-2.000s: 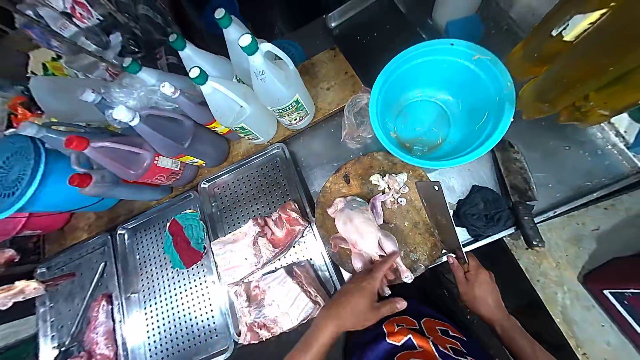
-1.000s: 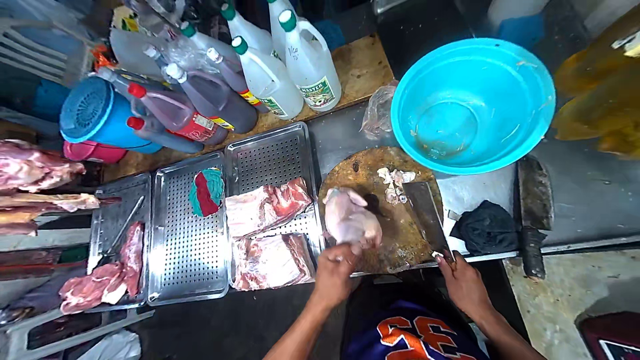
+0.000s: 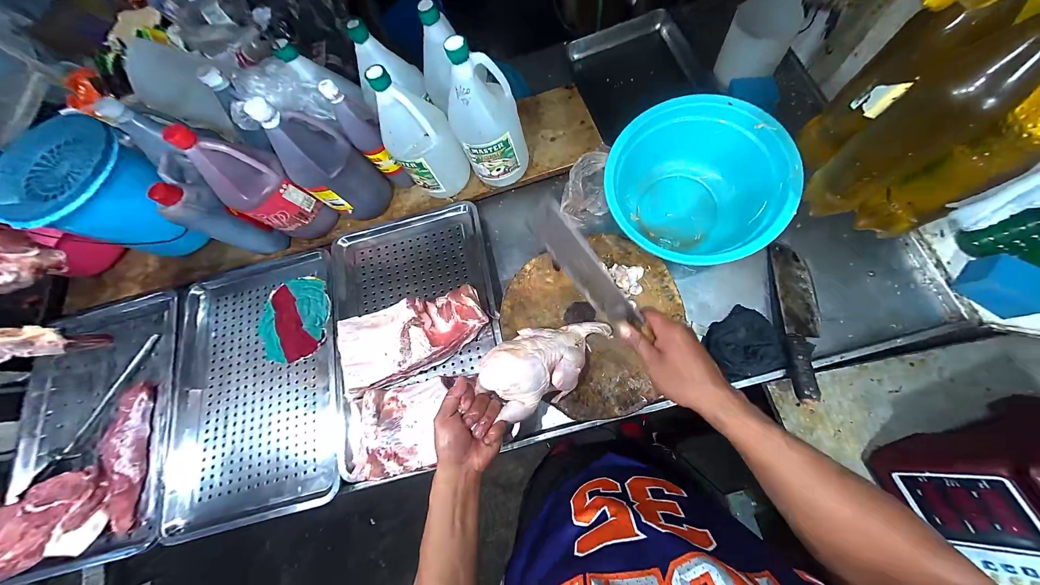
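Note:
A whole plucked chicken [image 3: 532, 366] lies across the left part of a round wooden chopping board [image 3: 528, 296]. My left hand [image 3: 470, 418] grips its leg end at the board's left edge. In my right hand [image 3: 678, 357] is the handle of a cleaver [image 3: 585, 264], its broad blade raised over the board and a little blurred. Small pale scraps [image 3: 626, 279] sit near the back of the board, with a dark piece [image 3: 579, 313] beside the chicken.
A turquoise plastic basin [image 3: 703, 179] stands behind the board. To the right lie a black cloth [image 3: 743, 341] and a second cleaver [image 3: 795, 292]. Perforated metal trays [image 3: 252, 406] with meat slabs [image 3: 410, 333] are at the left, below vinegar bottles [image 3: 487, 122].
The cleaver, earlier resting on the board's right side, is now lifted in my right hand. My left hand has moved left, and the chicken now lies turned, its leg end toward the left.

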